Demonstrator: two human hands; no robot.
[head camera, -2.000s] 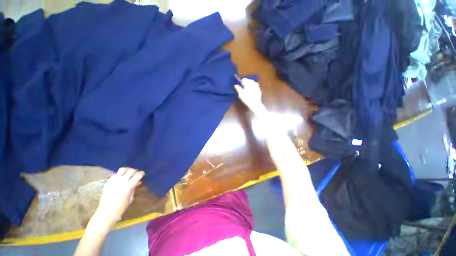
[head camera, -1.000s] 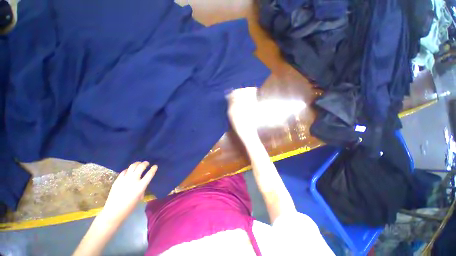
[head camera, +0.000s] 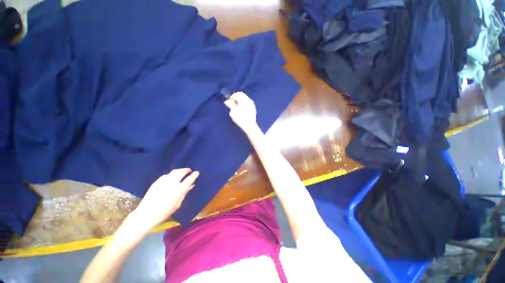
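A navy garment (head camera: 138, 94) lies spread over the table in front of me, with soft folds and a pointed corner near the table's front edge. My left hand (head camera: 173, 190) rests on its lower part near that corner, fingers slightly bent; whether it pinches the cloth I cannot tell. My right hand (head camera: 242, 109) is over the garment's right panel, its fingers closed on a small slim tool (head camera: 225, 93), perhaps thread snips, whose tip points up and left at the cloth.
A large heap of dark garments (head camera: 354, 61) lies on the table at right. Dark cloth (head camera: 407, 210) fills a blue bin (head camera: 354, 205) below the edge. Pale green cloth (head camera: 480, 44) is at far right. Yellow tape (head camera: 83, 245) marks the front edge. A dark round object shows at top left.
My right hand has moved left from beside the garment onto its right panel. My left hand has moved right along the lower edge. The garment's right part has shifted right over the table.
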